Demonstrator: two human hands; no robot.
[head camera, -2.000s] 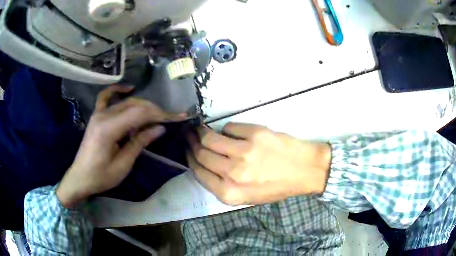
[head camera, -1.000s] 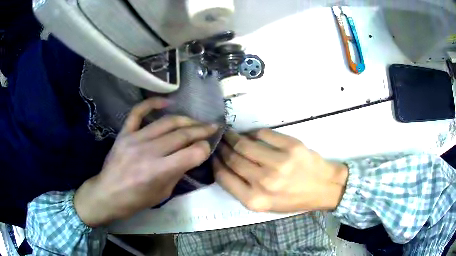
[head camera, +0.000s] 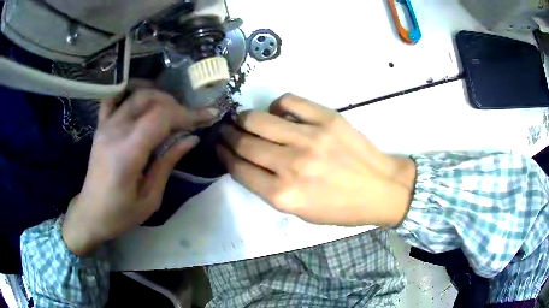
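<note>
A dark navy garment piece (head camera: 30, 150) lies over the left of the table, with a frayed grey lining edge (head camera: 75, 114) beside the sewing machine head (head camera: 60, 36). My left hand (head camera: 135, 150) pinches the folded cloth edge between thumb and fingers, just below the machine's cream ribbed knob (head camera: 209, 72). My right hand (head camera: 307, 156) has its fingertips on the same dark cloth, close beside my left fingertips; its thumb is hidden. The needle area is hidden behind the head and knob.
A dark round disc with holes (head camera: 263, 45) lies behind my hands. Orange and blue thread snips (head camera: 404, 23) and a black smartphone (head camera: 502, 71) lie on the white machine table (head camera: 385, 129) to the right. Loose dark thread bits lie near the disc.
Since one second ago the whole view has shifted. My left hand has gone from lying flatter over the grey lining to pinching the edge; less lining shows. My right hand stays on the cloth.
</note>
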